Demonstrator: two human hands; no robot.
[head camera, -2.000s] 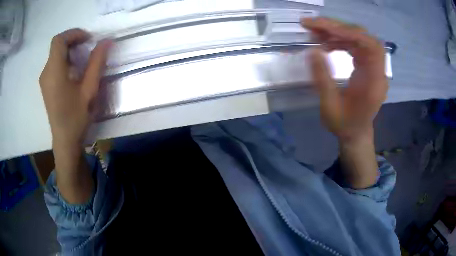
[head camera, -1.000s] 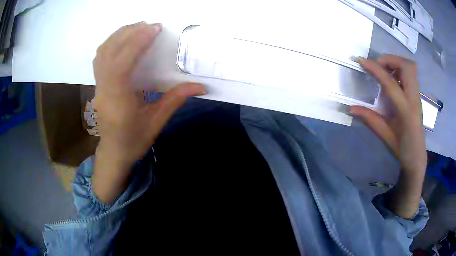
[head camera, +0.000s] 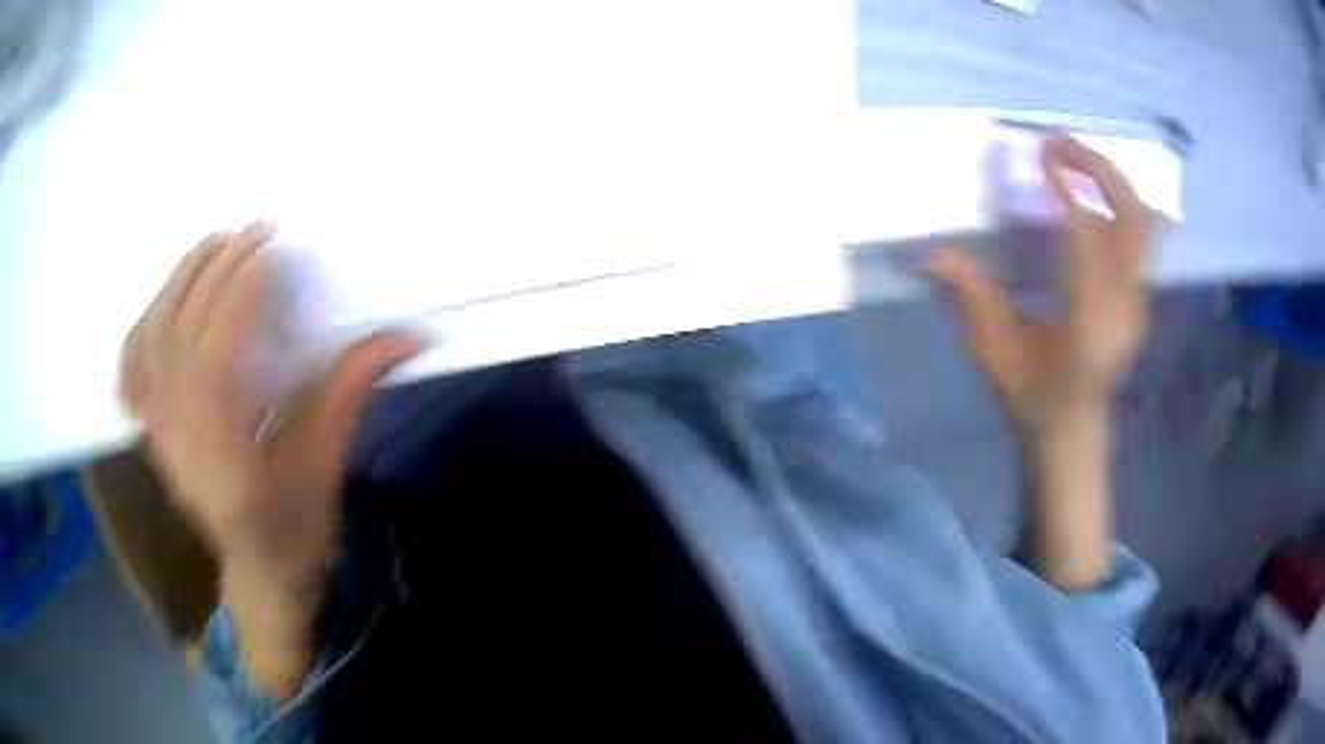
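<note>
A long, shiny metal panel (head camera: 916, 175) lies near the front edge of the white board (head camera: 509, 131), its right part reaching past the board over the grey tabletop. Glare washes out most of it and hides its left end. My right hand (head camera: 1068, 276) straddles its right part, fingers at the far edge and thumb at the near edge. My left hand (head camera: 254, 378) is at the board's front left, thumb and fingers spread; glare and blur hide whether it touches the panel.
A bright piece with a dark end (head camera: 1158, 167) lies on the grey tabletop (head camera: 988, 66) just right of my right hand. A brown cardboard box (head camera: 153, 545) shows below the table edge at the left. Blurred items lie on the floor at the lower right.
The view has swung, so the insert frames at the upper right are out of the picture. My hands are farther apart, and the panel's near edge now slants up to the right.
</note>
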